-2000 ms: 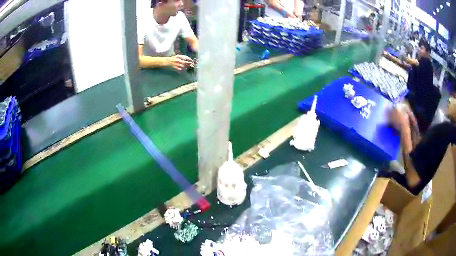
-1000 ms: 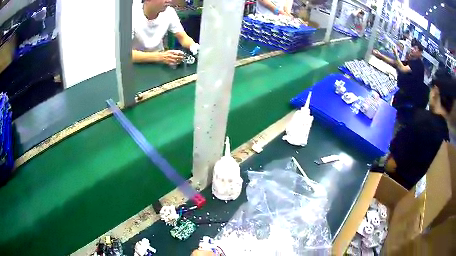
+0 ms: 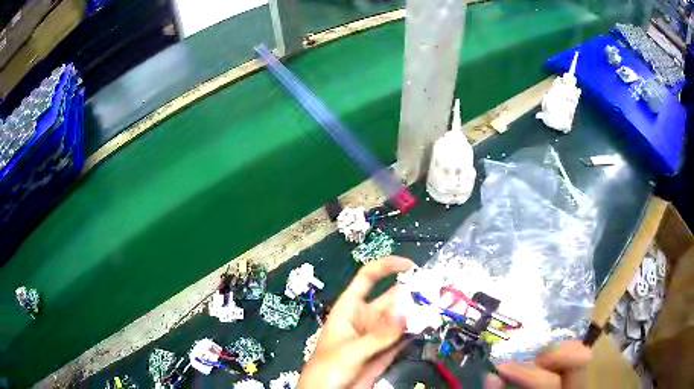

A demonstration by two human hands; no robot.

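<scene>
My left hand (image 3: 358,327), bare, holds a white plastic housing (image 3: 417,308) between thumb and fingers. Blue, red and black wires run from the housing to a board with small components (image 3: 464,338) on its right. My right hand (image 3: 552,368) is blurred at the bottom edge, close to the board's lower right; its grip is unclear. A dark shape with a red strip (image 3: 447,374) shows below the board, partly cut off. A heap of small white fittings (image 3: 525,304) lies behind the hands on a clear bag (image 3: 502,209).
Several wired board assemblies (image 3: 281,310) lie on the bench to the left. White bottles (image 3: 450,169) stand beside the grey post (image 3: 430,83) and farther right. A bluish tube (image 3: 327,118) crosses the green belt (image 3: 198,159). A cardboard box (image 3: 620,266) is at right, blue trays (image 3: 639,99) behind.
The view has swung down and left, so bench things appear higher and farther right. Both hands have come into view, the left with the wired housing. More board assemblies show.
</scene>
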